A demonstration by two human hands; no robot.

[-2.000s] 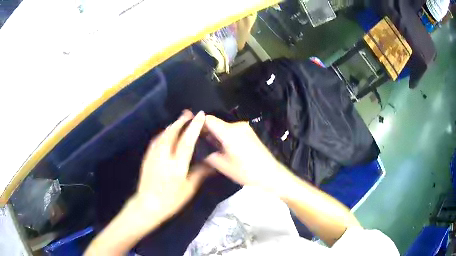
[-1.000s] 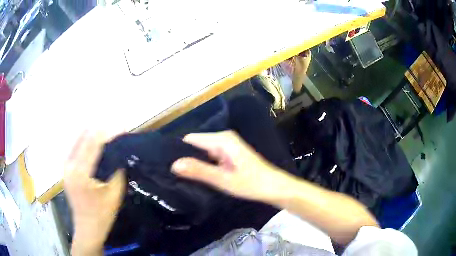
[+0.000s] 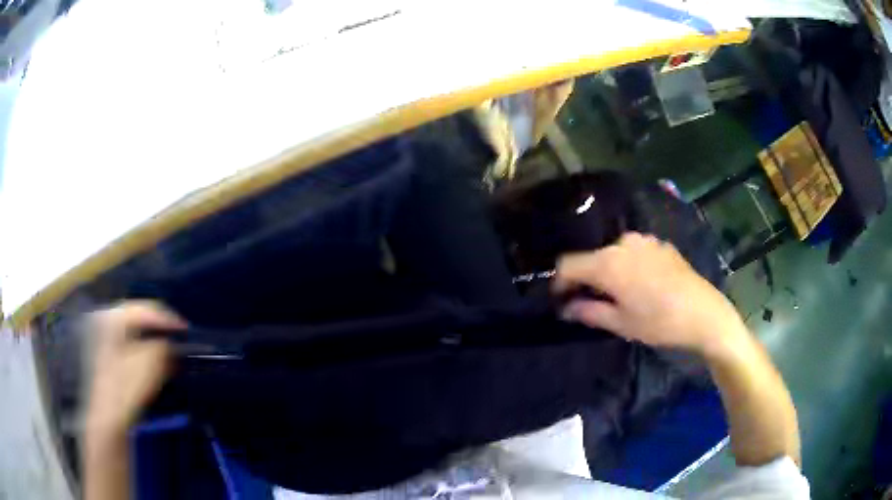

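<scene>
A black garment lies across my lap, its upper band edge stretched nearly straight between my hands. My left hand, blurred, grips the band's left end. My right hand holds the band's right end with thumb and fingers pinched. A small pale mark shows mid-band, and a thin light line shows near my left hand. The fingertips of my left hand are too blurred to tell apart.
A white table with a yellow edge curves above my lap. Shiny black garments with white marks lie at right, over a blue bin. Another blue bin is at lower left. A wooden-topped stool stands on the green floor.
My hands have moved apart, left hand lower left and right hand to the right, pulling the band straight. The white lettering near my left hand no longer shows. The view has shifted.
</scene>
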